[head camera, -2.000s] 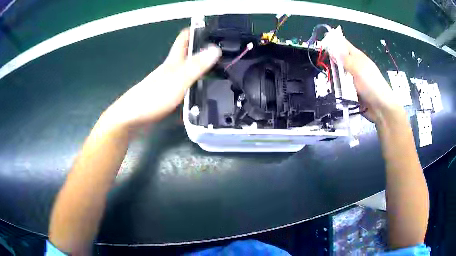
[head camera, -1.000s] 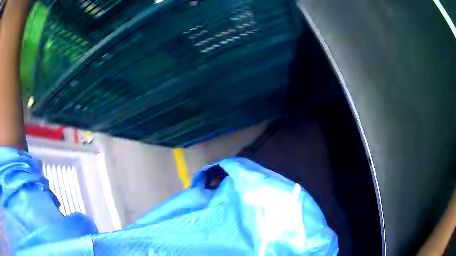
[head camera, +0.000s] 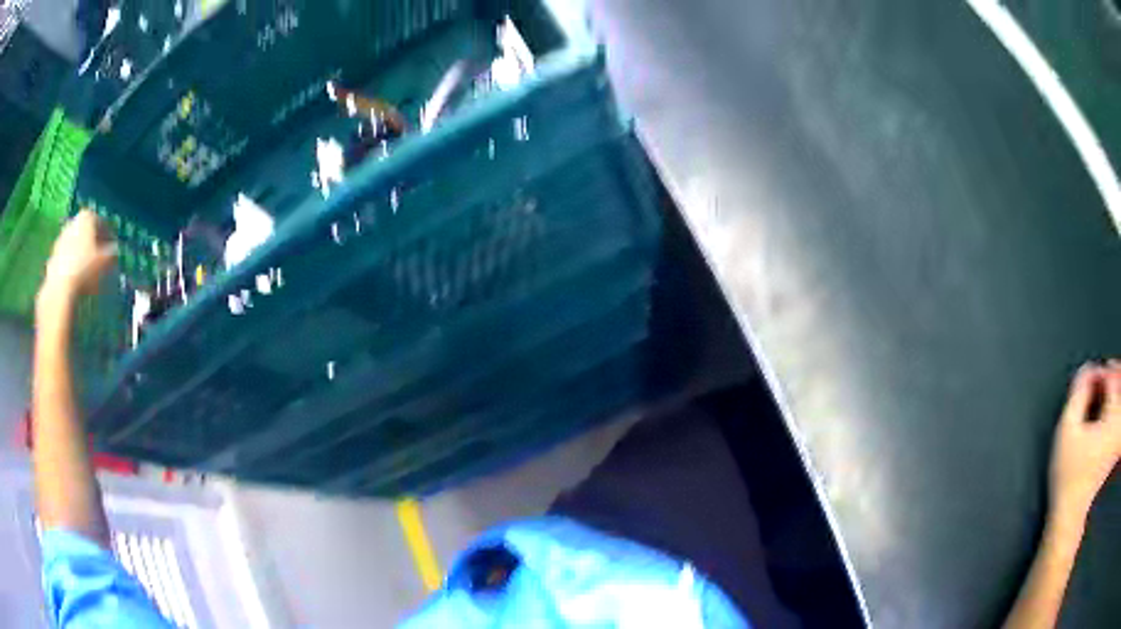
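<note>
A large dark green-blue crate (head camera: 492, 221) stands at the left of the head view, on top of others. Inside it several appliance housings (head camera: 250, 231) show as white edges with dark parts, partly hidden by the crate wall. My left hand (head camera: 81, 254) is at the crate's far left end; its fingers are blurred, and I cannot tell whether they grip the rim. My right hand (head camera: 1092, 412) is over the belt at the right edge, partly cut off, fingers curled with a gap between them, nothing visible in it.
The dark conveyor belt (head camera: 885, 307) with a white line curves along the right. A bright green crate (head camera: 47, 184) stands behind the left end of the dark crate. Below are grey floor with a yellow strip (head camera: 419, 541), a whitish slotted object (head camera: 150, 559) and my blue smock.
The view has turned left from the belt to the crate. The housing between my hands two seconds ago is out of view. Since one second ago, the crate's inside and both hands have come into view.
</note>
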